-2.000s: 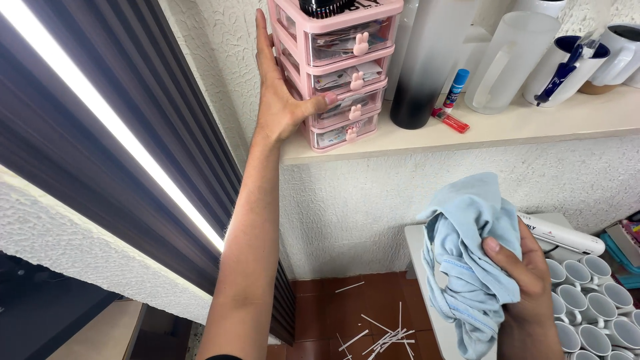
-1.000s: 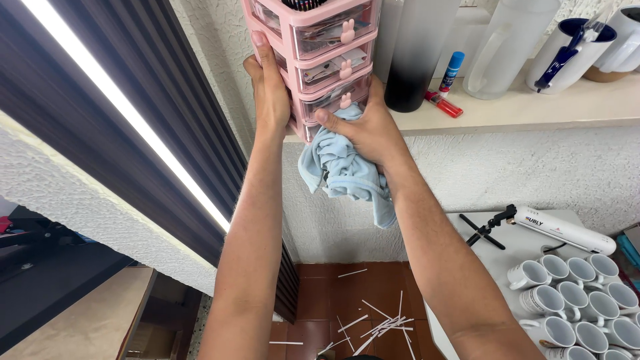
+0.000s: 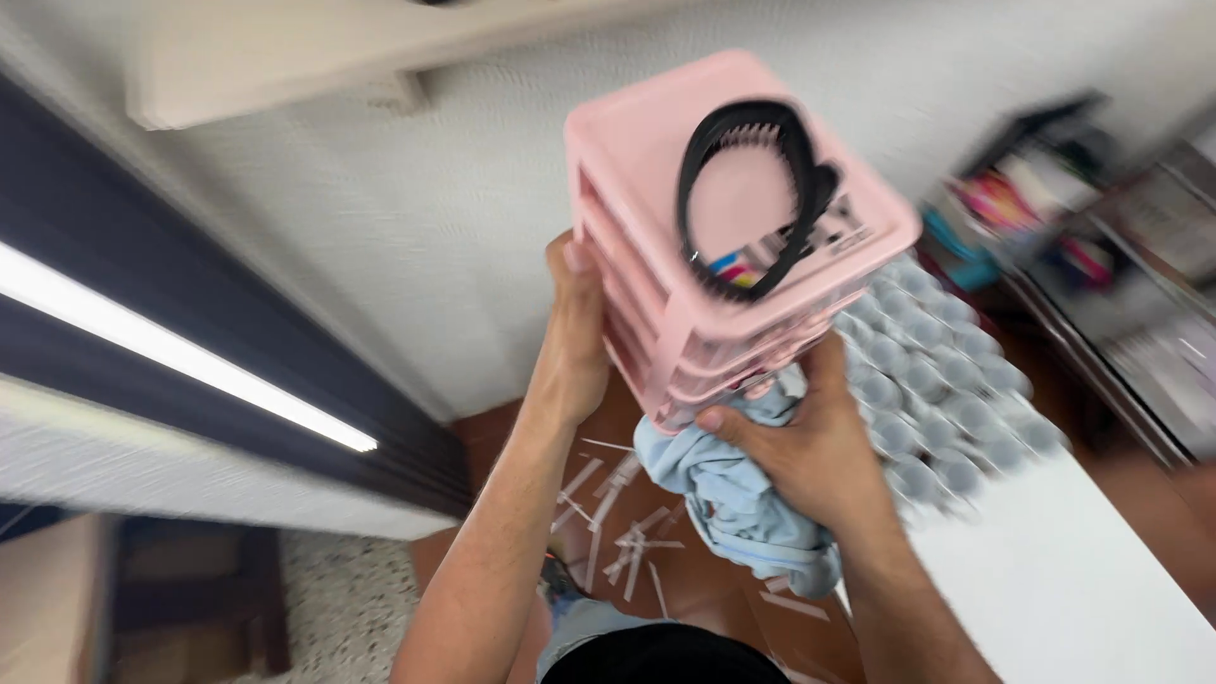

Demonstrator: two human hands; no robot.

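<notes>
Between my two hands is a pink plastic mini drawer unit (image 3: 632, 142), tilted, with a black toothed headband (image 3: 687, 190) lying on its top. My left hand (image 3: 575, 332) grips the unit's left side. At the lower front, my right hand (image 3: 807, 446) holds the unit together with a crumpled light blue cloth (image 3: 731, 503), which hangs beneath it. The drawer fronts face down and right, blurred, so their contents cannot be made out.
Many white mugs (image 3: 936, 380) stand in rows on a white table (image 3: 1045, 560) at right. A beige wall shelf (image 3: 285, 57) is upper left. White strips (image 3: 627, 541) lie scattered on the red tile floor (image 3: 703, 589). A metal rack (image 3: 1111, 266) holds mixed items.
My right hand, with the cloth, has joined my left on the drawer unit. The unit has come off the shelf and tilted. The view has swung toward the mugs and rack.
</notes>
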